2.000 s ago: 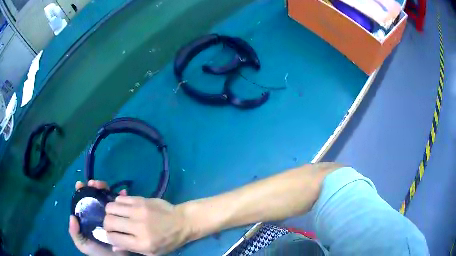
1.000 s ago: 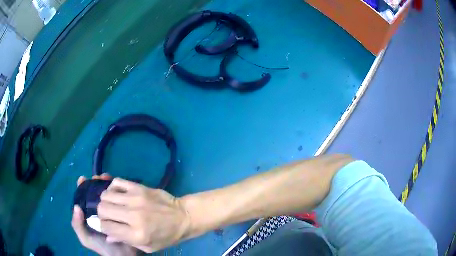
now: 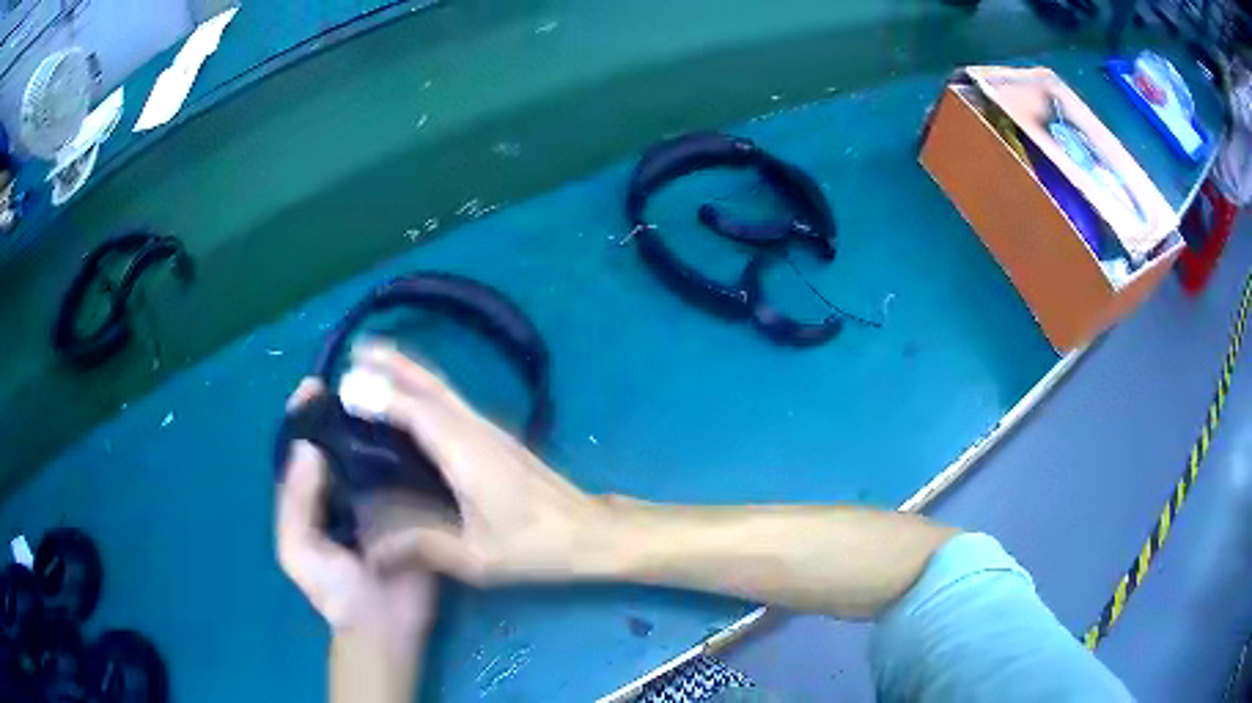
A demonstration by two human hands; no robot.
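Note:
A black headband [image 3: 460, 295] curves above my hands over the teal bench. A black ear cup [image 3: 371, 460] sits at its near end, between my two hands. My left hand [image 3: 323, 549] grips the cup from the left and below. My right hand [image 3: 501, 501] lies over the cup's right side, blurred, its fingers against the cup. A white cover [image 3: 367, 393] shows at a fingertip of the right hand. The yoke and any wire at the cup are hidden.
Another headband [image 3: 673, 268] with thin wires lies further back on the bench. A partly assembled headphone [image 3: 94, 343] lies on the green belt [image 3: 412, 165]. Several ear cups [image 3: 69, 577] are at lower left. An orange box [image 3: 1016, 220] stands at the bench's right edge.
The view has shifted, bringing the lower-left ear cups and more of the orange box into view. The cup has turned in my hands, and the right hand has moved to its upper side.

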